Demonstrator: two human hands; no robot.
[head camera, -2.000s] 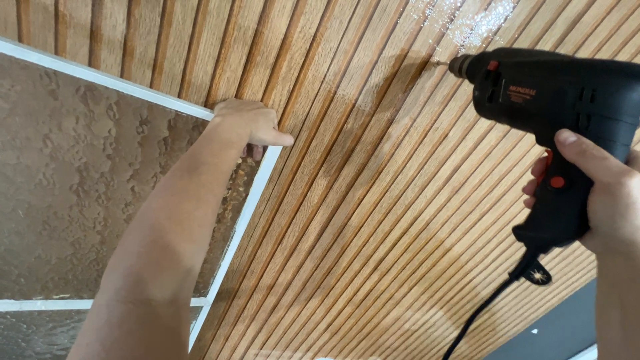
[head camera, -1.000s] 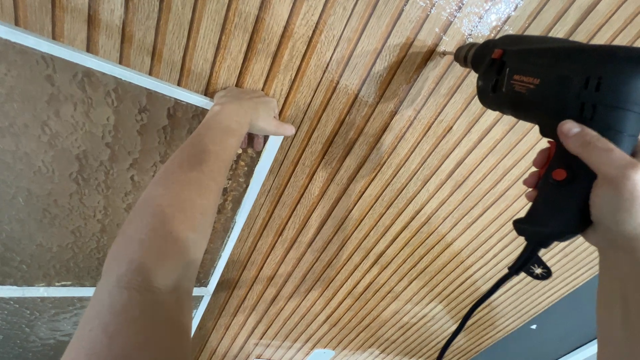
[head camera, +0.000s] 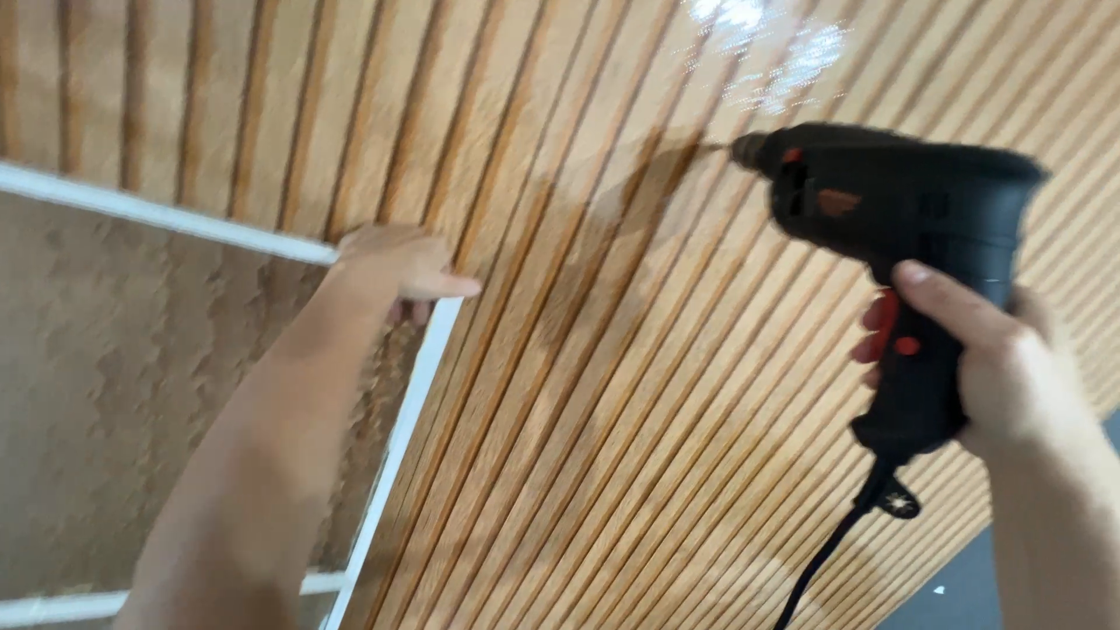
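Observation:
My right hand (head camera: 980, 367) is closed around the handle of a black corded power drill (head camera: 910, 201), a finger by its red trigger. The drill's chuck (head camera: 751, 150) points left at a wood-look slatted panel (head camera: 560, 411), with a thin bit at its tip. Whether the bit touches the panel cannot be told. Over at the left, my left hand (head camera: 407, 262) grips the corner of a white window frame (head camera: 394, 437), its thumb stretched onto the slats and its other fingers curled partly out of sight behind the corner. Textured glass (head camera: 157, 376) fills the frame.
The drill's black cord (head camera: 818, 564) hangs down to the lower edge of the view. A white crossbar (head camera: 66, 605) runs along the bottom left. A dark grey surface (head camera: 949, 586) shows beyond the slats at the lower right. Bright glare lies on the upper slats.
The view has shifted somewhat. The drill in my right hand now appears lower and shows its rear end. My left hand keeps its place at the frame corner.

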